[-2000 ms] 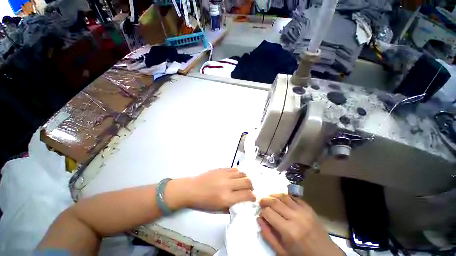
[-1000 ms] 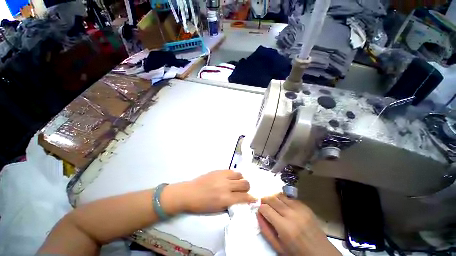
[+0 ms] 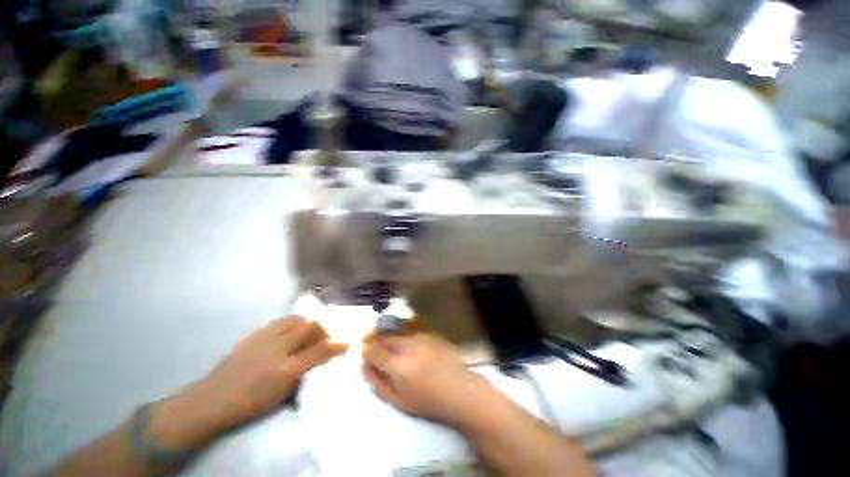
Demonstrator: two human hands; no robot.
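The frame is blurred. A white fabric piece (image 3: 337,410) runs from under the sewing machine head (image 3: 447,233) down towards me, glaring white under the lamp. My left hand (image 3: 280,359) lies on its left side, fingertips at the fabric just in front of the needle area. My right hand (image 3: 419,373) pinches its right side, close to the left fingertips. The presser foot and needle area (image 3: 373,296) is too blurred and bright to make out in detail.
The white machine table (image 3: 177,270) extends left. A black flat phone-like object (image 3: 505,317) and a dark-handled tool (image 3: 587,361) lie right of my right hand. Behind stand a grey fabric stack (image 3: 401,84), white fabric (image 3: 690,121) and a blue basket (image 3: 144,102).
The view has swung to the right, so the machine and both hands appear further left, and white fabric behind the machine shows. Both hands stay at the fabric by the needle.
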